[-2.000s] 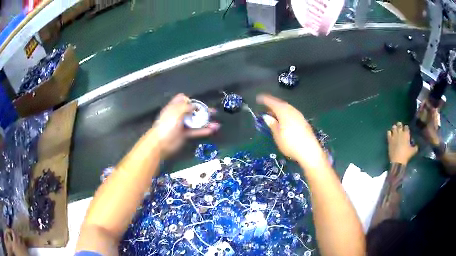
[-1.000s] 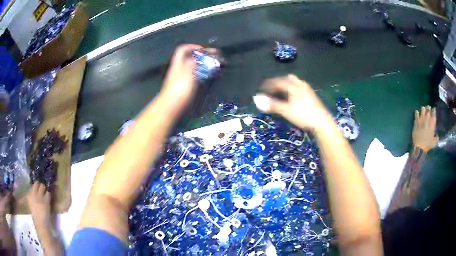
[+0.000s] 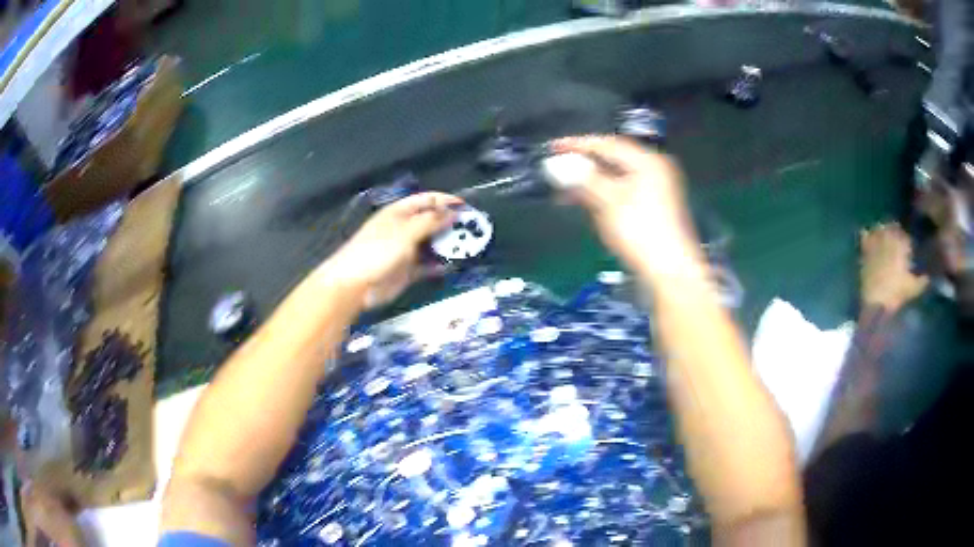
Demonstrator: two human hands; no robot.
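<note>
My left hand (image 3: 401, 240) holds a pale round housing (image 3: 465, 234) with dark holes, above the near side of the dark conveyor belt (image 3: 310, 160). My right hand (image 3: 619, 187) holds a small white piece (image 3: 569, 169) between thumb and fingers over the belt; a thin pale strand runs left from near it, and blur hides what it is. The blurred heap of blue circuit boards (image 3: 481, 427) with white wires lies in front of me, below both hands.
Part-built units sit on the belt, one at the left (image 3: 229, 313) and one at the far right (image 3: 744, 84). A cardboard tray (image 3: 134, 278) with dark components and a box (image 3: 112, 160) stand left. A white sheet (image 3: 796, 363) and another person's hand (image 3: 889, 267) are right.
My left hand has moved down and nearer, and its housing now shows its holed face. My right hand has moved slightly up with the white piece. Units on the belt have shifted in view.
</note>
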